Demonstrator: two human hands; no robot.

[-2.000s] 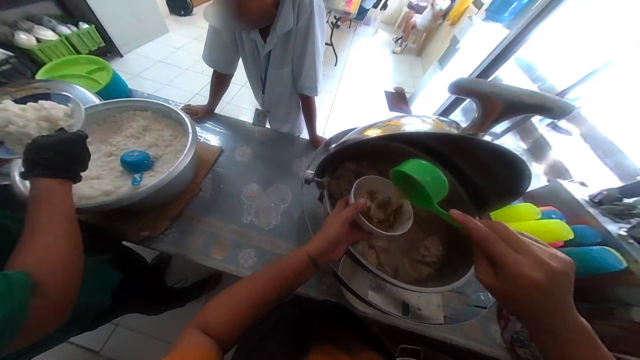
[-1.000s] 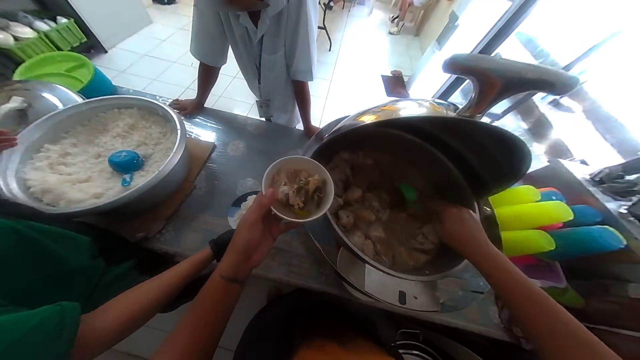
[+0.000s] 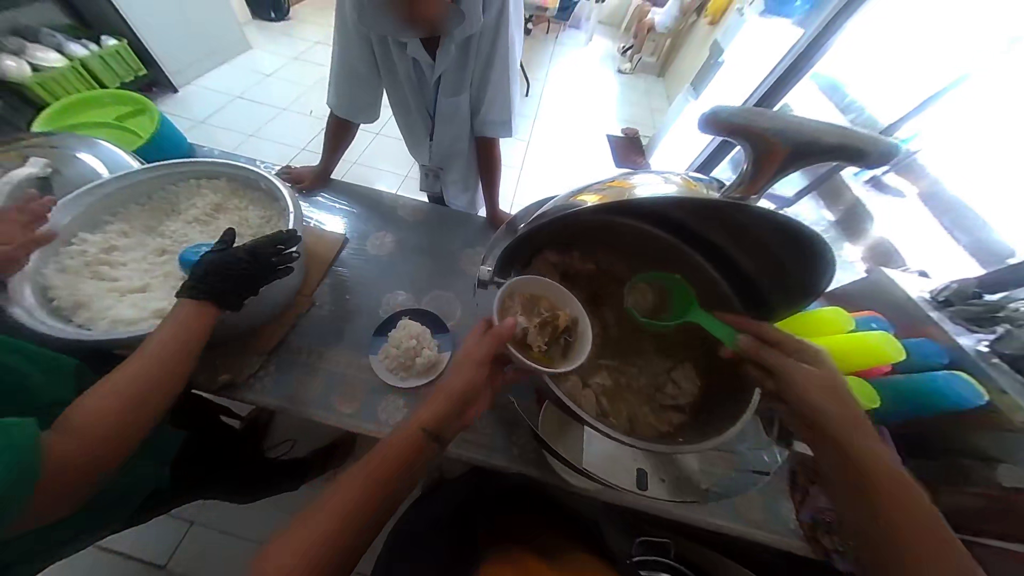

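Note:
My left hand (image 3: pixel 472 364) grips a white bowl (image 3: pixel 582 336) of meat pieces in broth, held over the left rim of a large metal pot (image 3: pixel 732 428). In my right hand (image 3: pixel 772 352) is the handle of a green plastic ladle (image 3: pixel 680 302), its cup above the brown stew (image 3: pixel 616 376). The pot's domed lid (image 3: pixel 640 186) stands tilted up behind. Left of the bowl, a small plate (image 3: pixel 444 328) with a mound of white rice (image 3: pixel 408 350) lies on the table.
A co-worker's black-gloved hand (image 3: pixel 238 268) is over a big basin (image 3: pixel 290 192) of rice with a blue scoop (image 3: pixel 194 256). Across the table (image 3: pixel 376 264) a person in a light shirt (image 3: pixel 428 96) leans. Colored plastic cups (image 3: pixel 860 350) lie right of the pot.
The bowl has moved right, back to the pot. The green ladle, low in the stew one second ago, is raised. The rice plate, mostly hidden then, shows fully; the gloved hand has moved to the rice basin.

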